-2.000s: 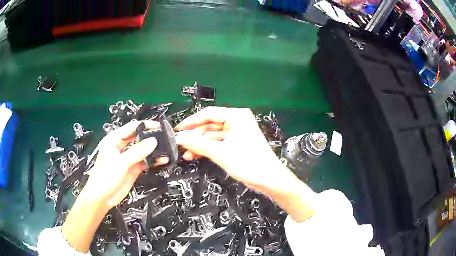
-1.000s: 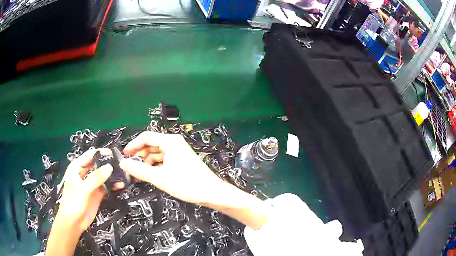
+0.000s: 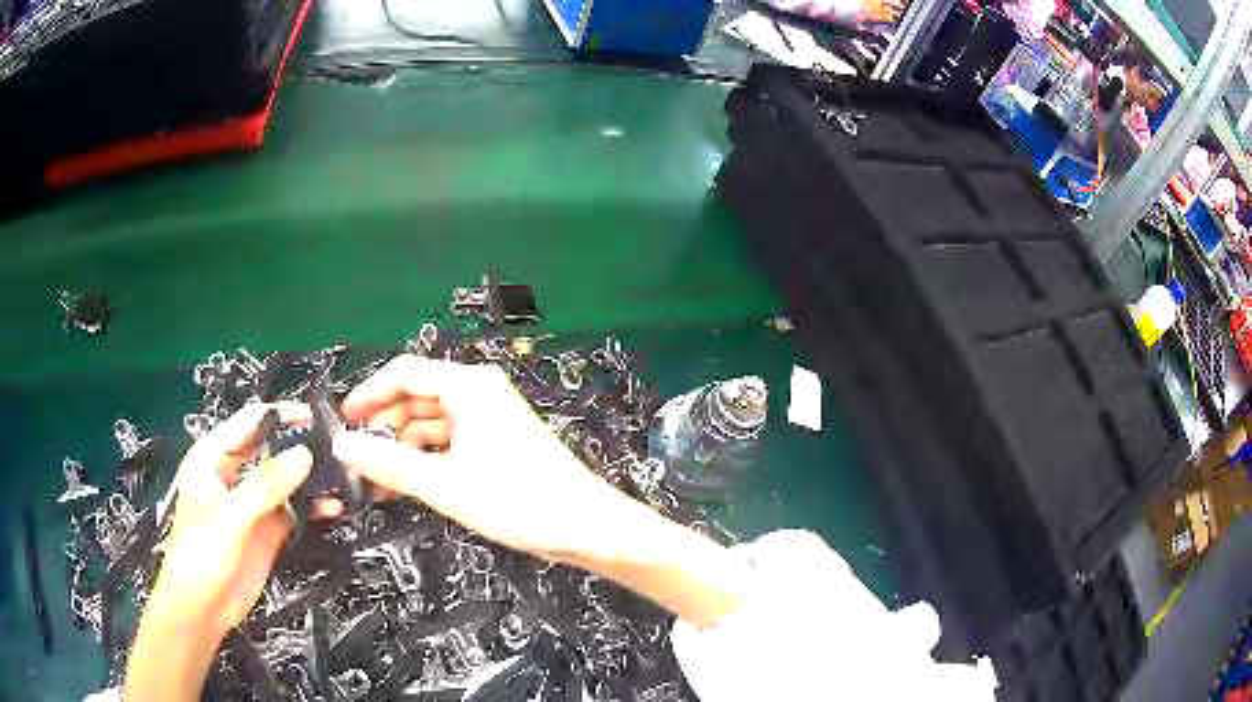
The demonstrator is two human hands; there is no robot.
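My left hand (image 3: 227, 514) holds a small black housing (image 3: 324, 473) between thumb and fingers, low at the left of the view. My right hand (image 3: 446, 446) pinches a spring clip at the housing's right side; the clip's dark jaw stands against the housing and its handles are mostly hidden by my fingers. A large pile of spring clips (image 3: 453, 617) lies under and around both hands. A clamped unit (image 3: 497, 300) with silver loops lies beyond the pile. Another clamped unit (image 3: 87, 311) lies at the far left.
A clear bottle (image 3: 711, 428) stands right of the pile, beside a white label (image 3: 805, 398). A black foam tray stack (image 3: 947, 316) fills the right side. Black trays with a red tray (image 3: 165, 154) sit at the back left. A blue box (image 3: 645, 25) stands at the back.
The view has turned right since the oldest frame, so the bench things sit further left. Both hands keep hold of the housing and clip. Since the middle frame, both clamped units appear slightly further right.
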